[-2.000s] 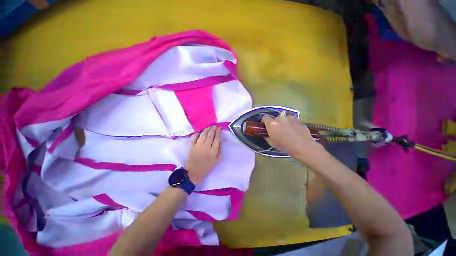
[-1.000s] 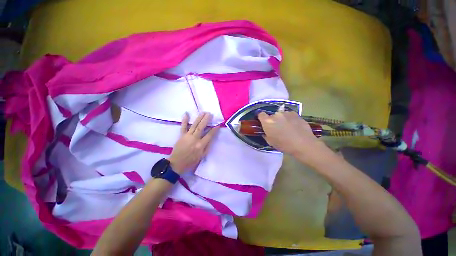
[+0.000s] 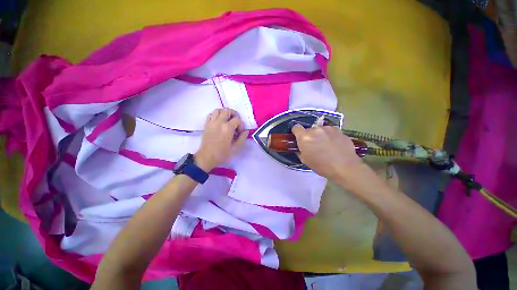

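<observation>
The pink garment point(image 3: 187, 41) lies with its white inner side up, crossed by darker pink strips. The steam iron point(image 3: 283, 154) rests on the garment's right part, its tip pointing left beside the pink block. My right hand point(image 3: 326, 148) is closed around the iron's red-brown handle. My left hand point(image 3: 223, 137) is on the white cloth just left of the iron's tip, fingers bent at the seam. Its fingertips are partly hidden, and whether they pinch the cloth cannot be told.
The yellow table cover point(image 3: 391, 68) lies under the garment. A dark grey pad point(image 3: 411, 209) is at the right, below the steam hose point(image 3: 397, 148), which trails right. Magenta cloth point(image 3: 484, 187) hangs beyond the table's right edge. Green floor shows at the lower left.
Since a second ago, my left hand has moved slightly up and right and its spread fingers have bent. The iron stays on the garment near the same place. Earlier, the iron reached further off the garment's edge.
</observation>
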